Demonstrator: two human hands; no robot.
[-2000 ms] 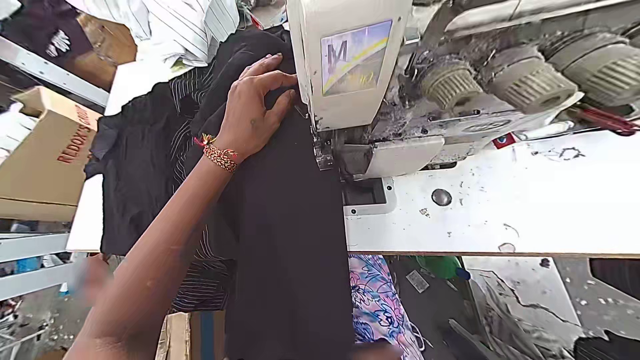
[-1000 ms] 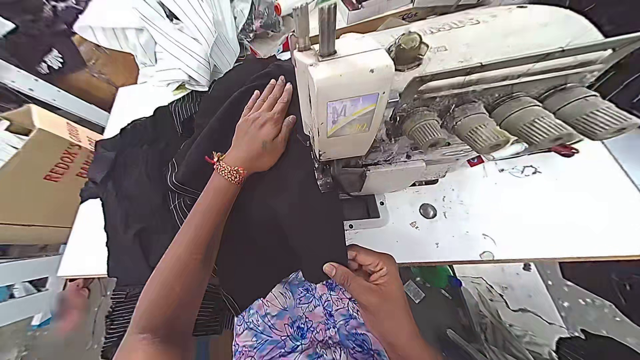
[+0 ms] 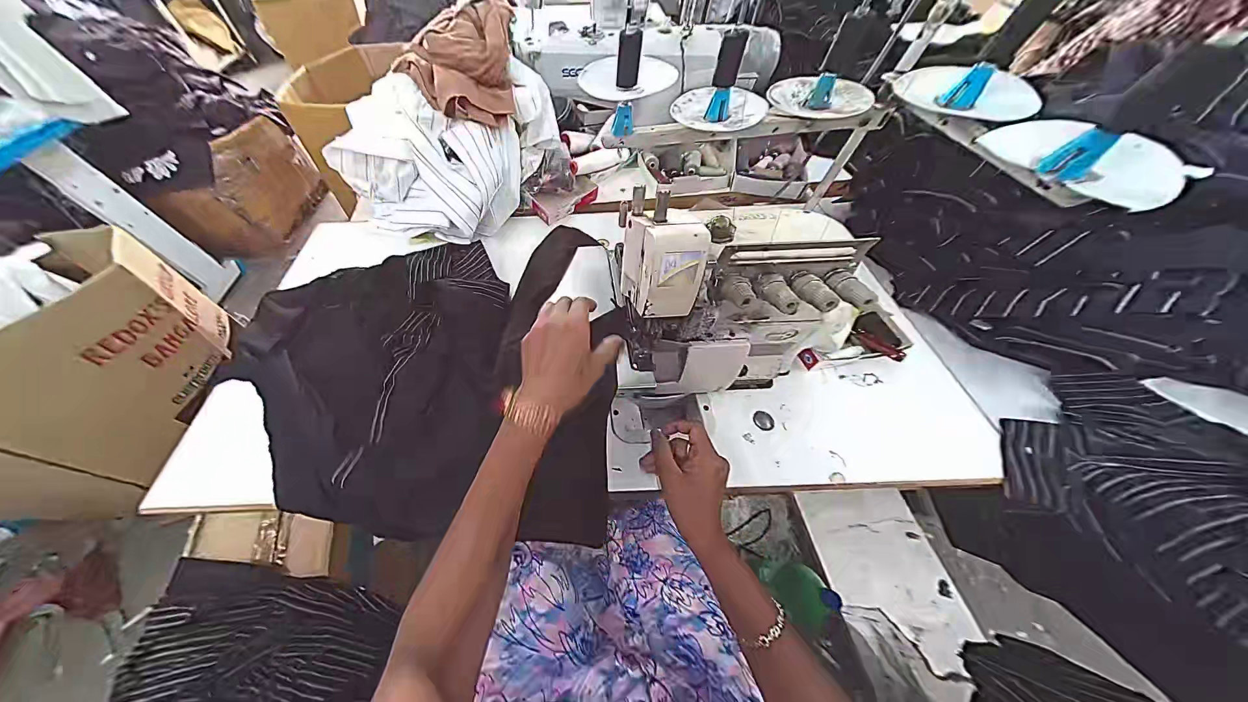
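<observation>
An overlock sewing machine (image 3: 673, 263) with several tension knobs stands on the white table. Black fabric (image 3: 390, 409), partly striped, lies to its left and reaches up to the machine's needle area. My left hand (image 3: 564, 359) rests on this fabric just left of the machine head, fingers spread and thumb toward the needle area. Below the machine's front, near the table edge, my right hand (image 3: 690, 468) is curled with thumb and fingers close together; whether something thin is between them cannot be told.
White striped fabric (image 3: 439, 156) is piled behind the black cloth. Cardboard box (image 3: 97, 380) stands at the left. Thread stands with white discs (image 3: 720, 107) rise behind the machine, and red-handled scissors (image 3: 877, 341) lie at its right. Dark striped garments (image 3: 1063, 263) hang at the right.
My right hand has let go of the black fabric's lower edge and moved up and right, below the machine. My left hand remains on the fabric. The view has widened and shows more of the room.
</observation>
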